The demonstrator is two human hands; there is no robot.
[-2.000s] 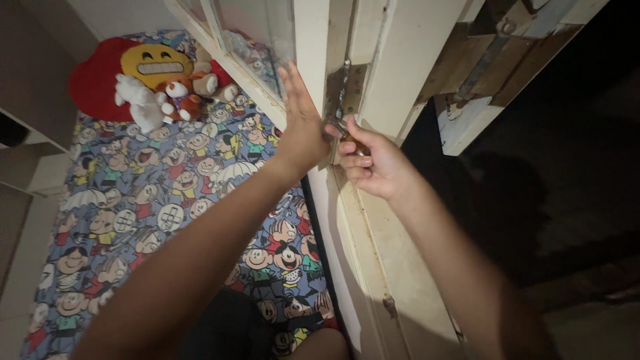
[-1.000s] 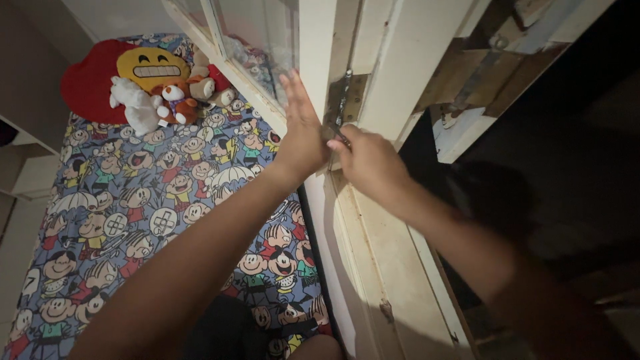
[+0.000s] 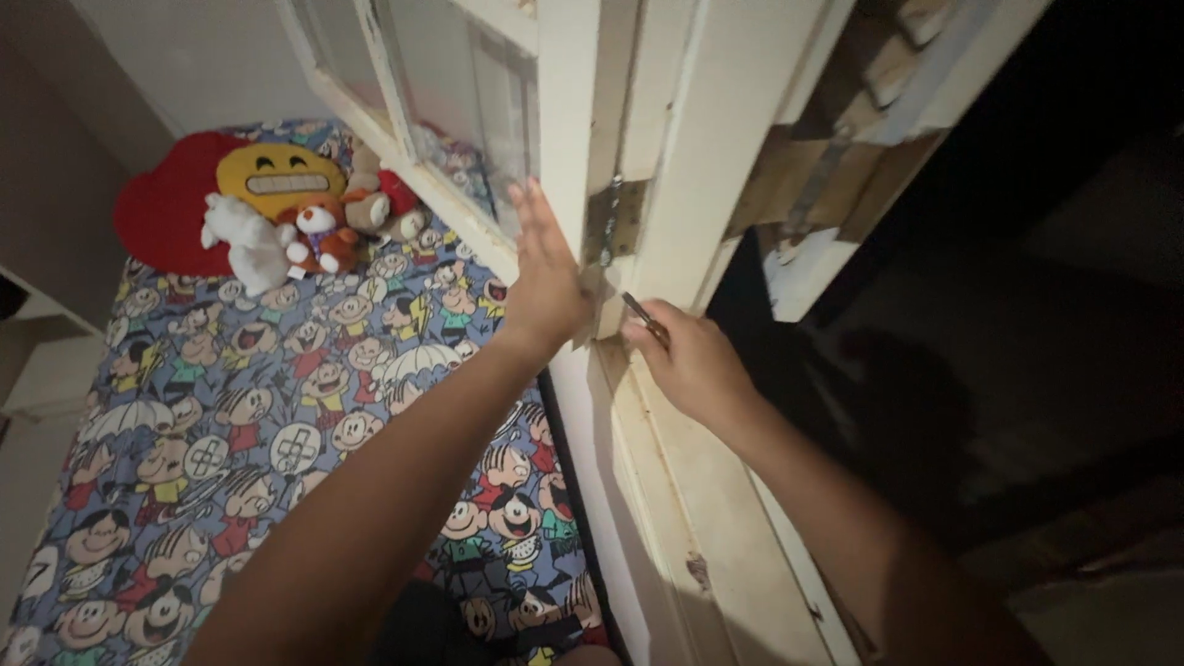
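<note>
My left hand (image 3: 548, 277) lies flat with fingers extended against the edge of a white-framed glass window sash (image 3: 566, 111). My right hand (image 3: 689, 356) is closed around a thin dark metal tool or rod (image 3: 645, 316); its kind cannot be told. The rod's tip points up and left, close to the lower part of the frame. Just above the tip, a metal hinge (image 3: 615, 217) is set on the cream-painted window frame (image 3: 731, 111). Below both hands runs the worn window sill (image 3: 689, 499).
To the left is a bed with a cartoon-print cover (image 3: 324, 444). On it lie a red heart cushion (image 3: 166, 203), a yellow smiling-face cushion (image 3: 282, 176) and several plush toys (image 3: 250, 245). A broken wooden shutter or panel (image 3: 814, 185) stands at the right, before a dark area.
My right hand has drawn slightly down and away from the frame edge and my left hand, and the dark rod shows more plainly. My left hand has stayed on the sash.
</note>
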